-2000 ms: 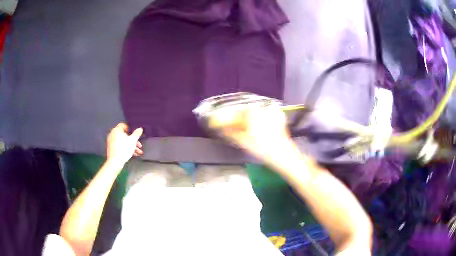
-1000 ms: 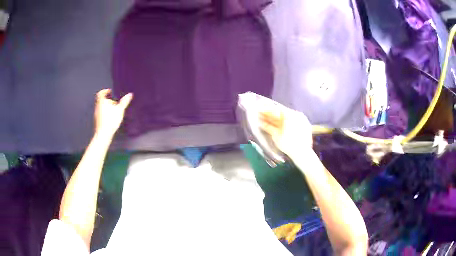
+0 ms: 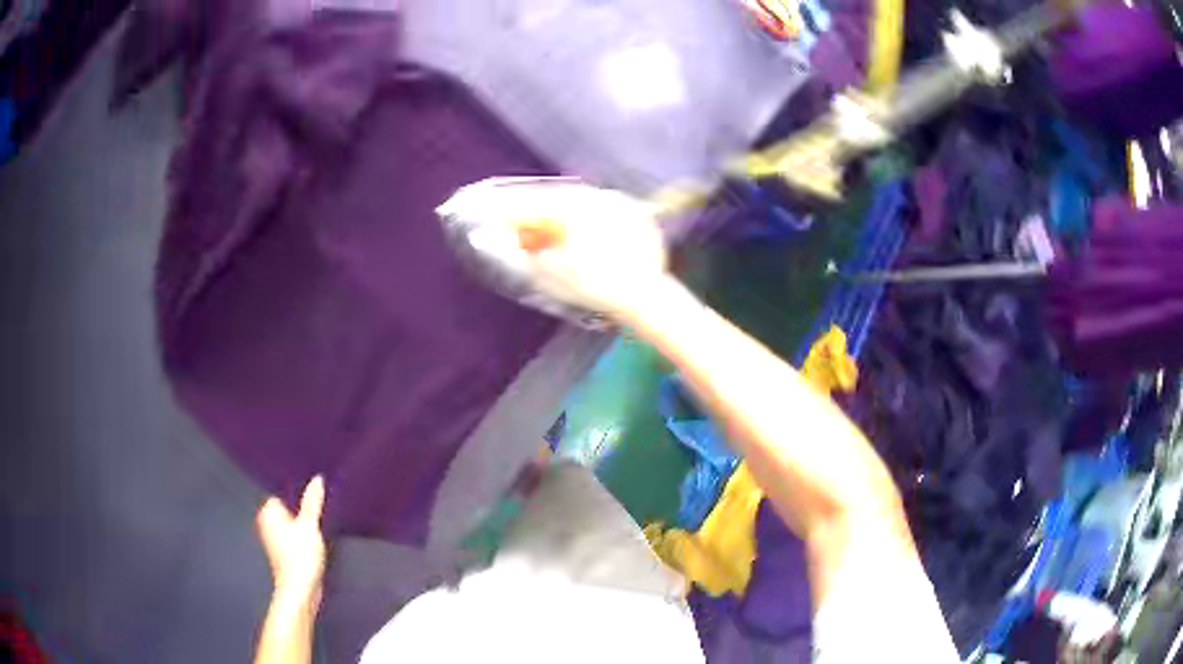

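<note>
Dark purple trousers point(image 3: 350, 285) lie on the grey pressing table point(image 3: 78, 389), their upper part bunched toward the top left. My right hand point(image 3: 590, 260) is closed on the handle of the silver steam iron point(image 3: 500, 205), which is over the right side of the trousers; whether it touches the cloth cannot be told. My left hand point(image 3: 296, 538) is at the lower left edge of the trousers, fingers apart, holding nothing that shows. The picture is tilted and blurred.
A yellow steam hose point(image 3: 886, 46) and a bar with white ties point(image 3: 908, 110) run at the upper right. A blue crate point(image 3: 867, 279), yellow cloth point(image 3: 727, 538) and heaped dark purple garments point(image 3: 960, 363) lie to the right, below the table.
The view has turned, so table and trousers now slant. My right hand with the iron has moved inward over the trousers. My left hand is now at their lower edge.
</note>
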